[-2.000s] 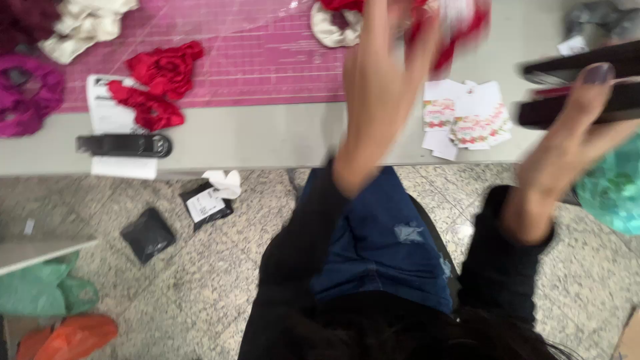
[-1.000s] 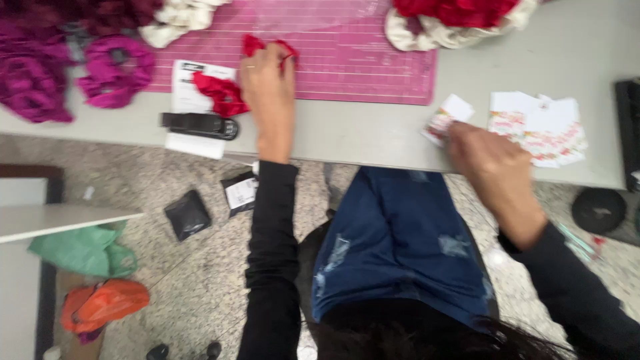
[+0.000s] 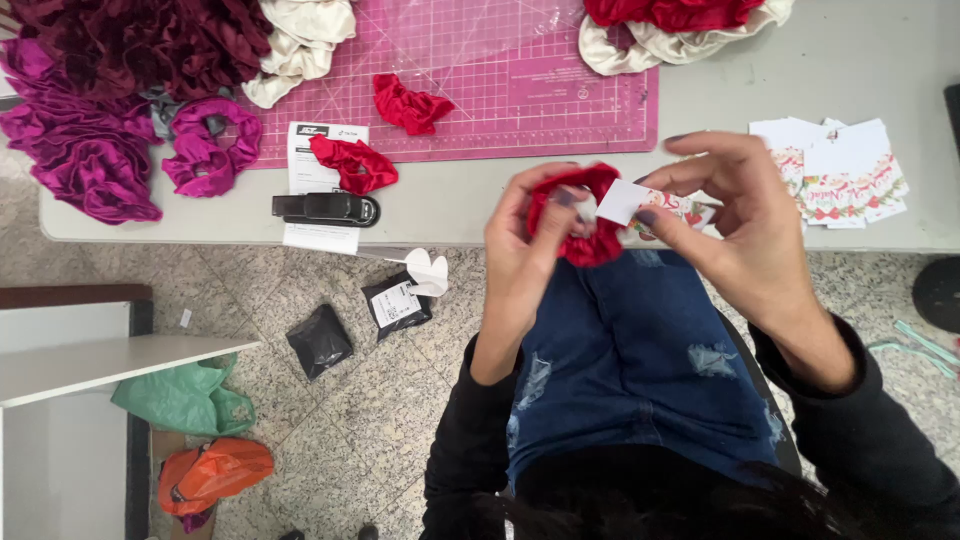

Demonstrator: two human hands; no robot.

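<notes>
My left hand (image 3: 529, 240) holds a red satin scrunchie (image 3: 592, 251) above the table's front edge, with its thumb inside the ring. Between the thumb and a finger of my right hand (image 3: 731, 202) is a printed paper card (image 3: 626, 202), its white end against the scrunchie. Two more red scrunchies lie to the left, one (image 3: 411, 105) on the pink cutting mat (image 3: 495, 112), the other (image 3: 356, 165) partly on a printed paper sheet (image 3: 315, 169). A black stapler (image 3: 326, 209) rests on that sheet. Similar printed cards (image 3: 847, 180) lie in an overlapping pile right of my right hand.
Purple scrunchies (image 3: 214, 146), dark red ones (image 3: 150, 45) and cream ones (image 3: 307, 37) crowd the table's left end. Red (image 3: 675, 11) and cream (image 3: 622, 52) fabric pieces lie at the back. Black packages (image 3: 320, 341), a green bag (image 3: 187, 394) and an orange bag (image 3: 217, 472) are on the floor side.
My left hand has lifted a red scrunchie off the cutting mat and moved right. The right hand has brought its card up to the scrunchie.
</notes>
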